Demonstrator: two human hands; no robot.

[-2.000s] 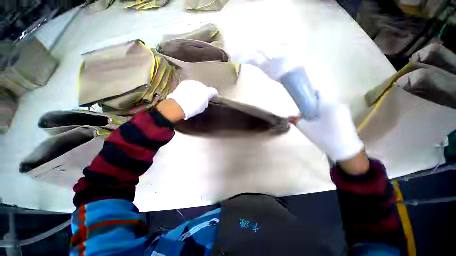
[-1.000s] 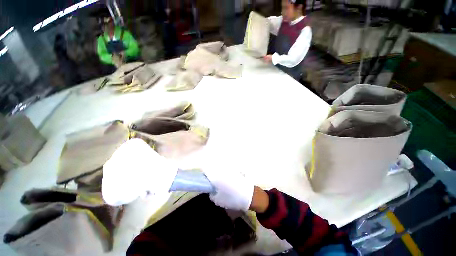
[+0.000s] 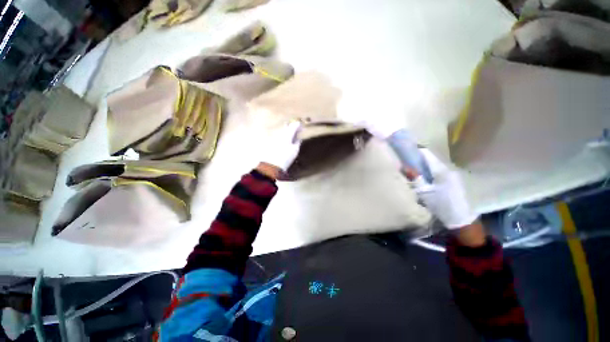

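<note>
A beige bag body (image 3: 361, 200) lies in front of me with its dark mouth (image 3: 328, 152) open toward the upper left. My left hand (image 3: 286, 148), in a white glove, grips the left end of the mouth's rim. My right hand (image 3: 447, 197), also gloved, is closed around the grey-blue handle of the steamer (image 3: 409, 153), to the right of the mouth. The steamer's white-covered head is blurred against the bright background beyond the mouth; whether it touches the bag is unclear.
A stack of flat bag bodies with yellow edges (image 3: 144, 113) lies left on the white table (image 3: 247, 194). Opened bags lie below (image 3: 127, 210) and behind it (image 3: 221, 67). Large upright bags (image 3: 535, 113) stand at the right. More stacked pieces (image 3: 63, 120) are at the far left.
The view has tilted back down. The steamer has moved right, off the left side of the view, and my left hand now shows on the bag's rim.
</note>
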